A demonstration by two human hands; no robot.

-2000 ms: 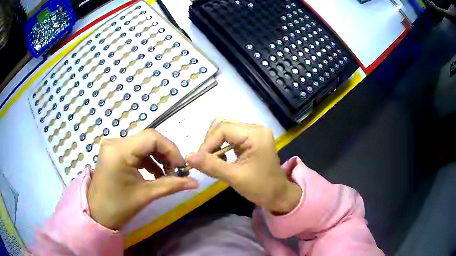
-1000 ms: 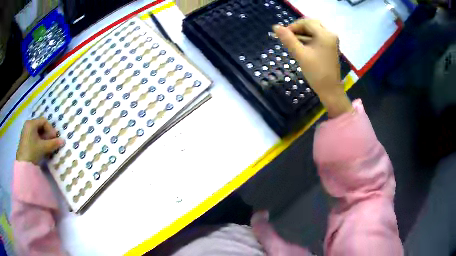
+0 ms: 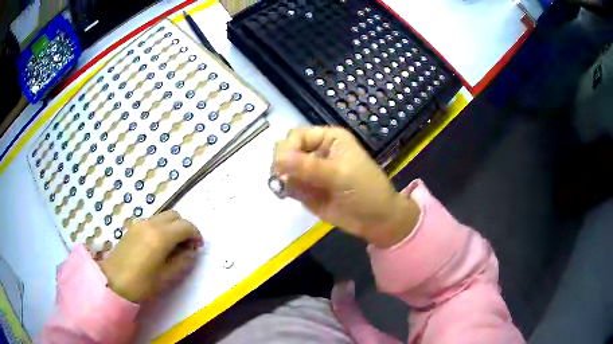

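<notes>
My right hand (image 3: 336, 181) is above the white table, left of the black tray's near corner. Its fingertips hold a small round silver component (image 3: 276, 185). A thin stick is hardly visible in that hand. My left hand (image 3: 151, 252) lies at the board's near edge, fingers curled; whether it holds a small part is hidden. The off-white loading board (image 3: 151, 114) has rows of linked-circle cutouts, many with ringed parts, some at the near left bare. The black component tray (image 3: 302, 47) holds bright silver parts in many pockets.
A blue bin (image 3: 48, 59) of loose shiny parts stands at the upper left. A black pen-like tool (image 3: 200, 33) lies along the board's upper edge. A small ring (image 3: 228, 264) lies on the white table (image 3: 249, 215). Yellow tape marks the front edge.
My right hand has moved from over the black tray down and left, now with a silver component at its fingertips. My left hand has moved right, from the board's left edge to its near edge.
</notes>
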